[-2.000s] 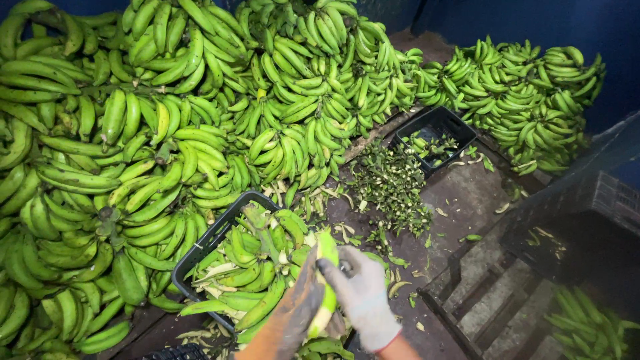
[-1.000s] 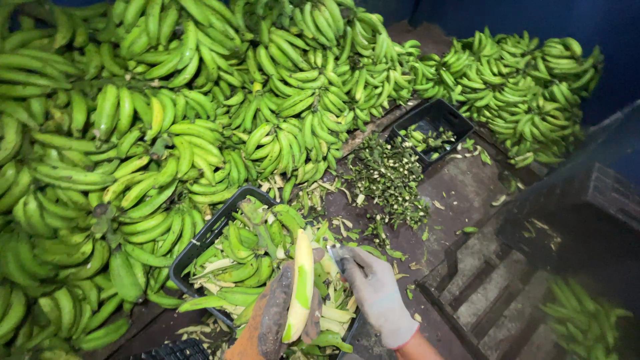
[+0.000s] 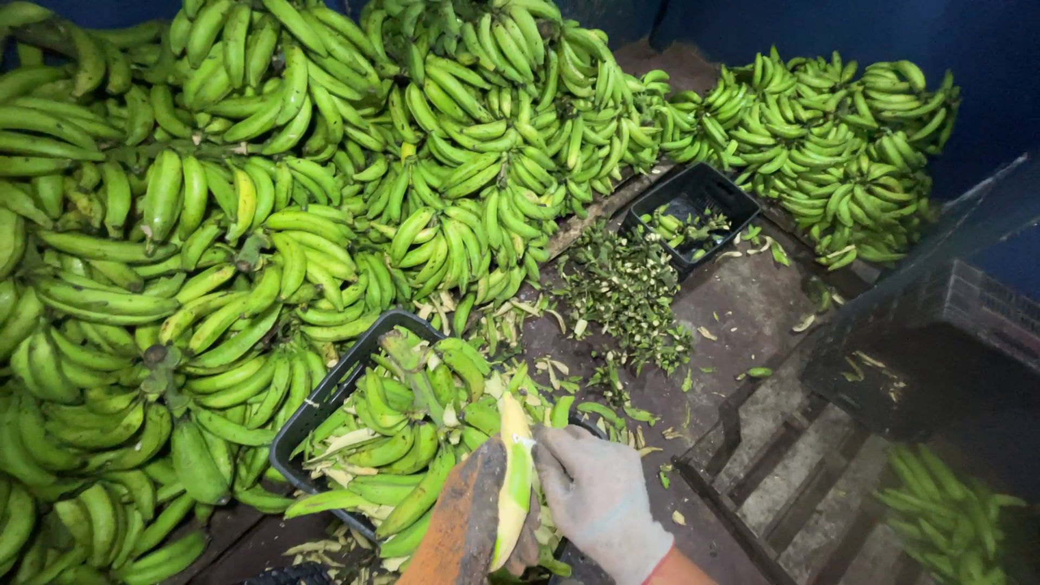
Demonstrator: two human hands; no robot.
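A partly peeled green plantain [image 3: 514, 479] lies upright in my left hand [image 3: 471, 512], which wears a dirt-stained orange and dark glove. Pale flesh shows at both its ends, with green peel between. My right hand [image 3: 597, 496], in a whitish glove, touches the plantain's right side near the upper part; its fingers are curled, and whether they hold a tool cannot be seen. Under both hands stands a black plastic crate [image 3: 294, 435], filled with green plantains [image 3: 390, 451] and strips of peel.
Large heaps of green plantain bunches [image 3: 236, 292] fill the left and back. A smaller black crate [image 3: 735, 199] holds some pieces, beside a pile of cut trimmings [image 3: 621, 301]. At right are a wooden pallet [image 3: 800, 479], a dark crate [image 3: 959, 349] and more plantains [image 3: 946, 508].
The plantain was mostly green two seconds ago; more pale flesh shows now. My right hand, apart from it one second ago, has moved left against it.
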